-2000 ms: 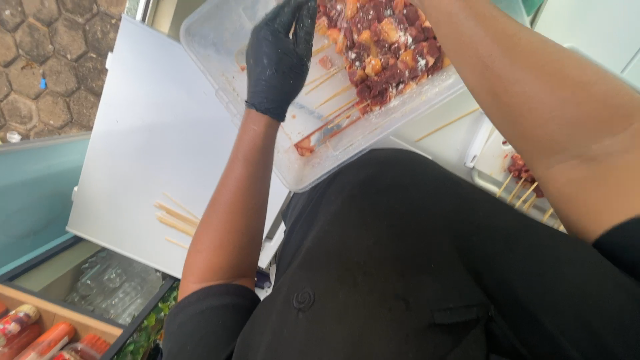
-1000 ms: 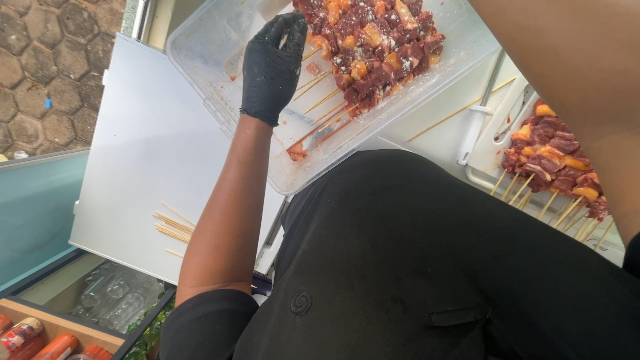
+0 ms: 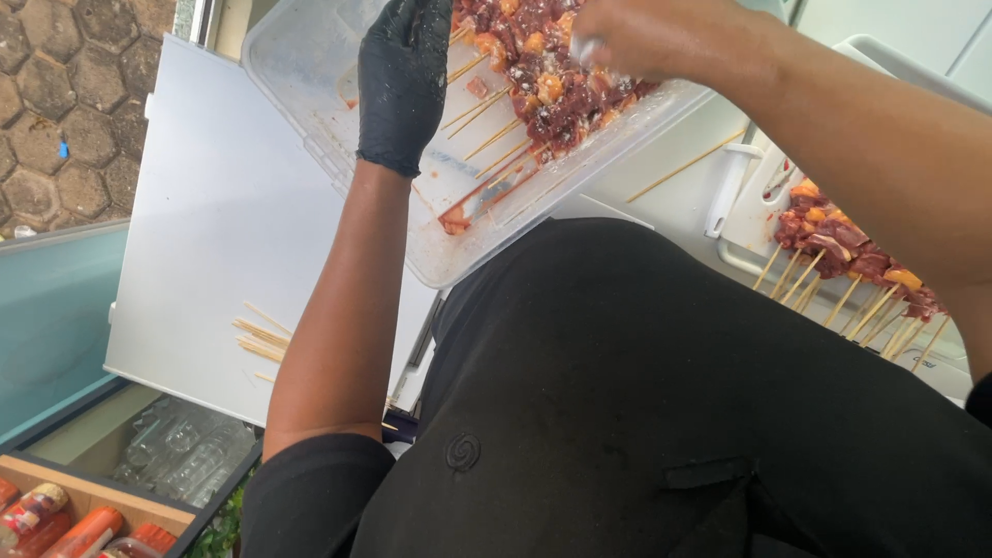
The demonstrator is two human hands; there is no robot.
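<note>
A clear plastic tub [image 3: 310, 116] holds raw meat skewers [image 3: 554, 85] with orange pieces, dusted with white powder. My left hand [image 3: 407, 85], in a black glove, is over the tub beside the skewers' bare ends; its fingertips run out of view at the top, so its grip is hidden. My bare right hand [image 3: 628, 39] is over the meat, blurred, with its fingers bent and something whitish at them that I cannot make out. To the right, more meat skewers [image 3: 845, 248] lie on a white tray or board. A single bamboo stick [image 3: 686, 164] lies between the two.
Loose bamboo sticks [image 3: 263, 341] lie on a white panel [image 3: 209, 194] beside my left forearm. At lower left are a bin of clear plastic bottles [image 3: 186, 446] and a wooden-edged box with orange-red bottles [image 3: 85, 535]. A white handle [image 3: 728, 190] is by the right tray.
My right hand, out of view one second ago, is over the meat in the tub. My right forearm has come down and left, covering part of the right-hand skewers.
</note>
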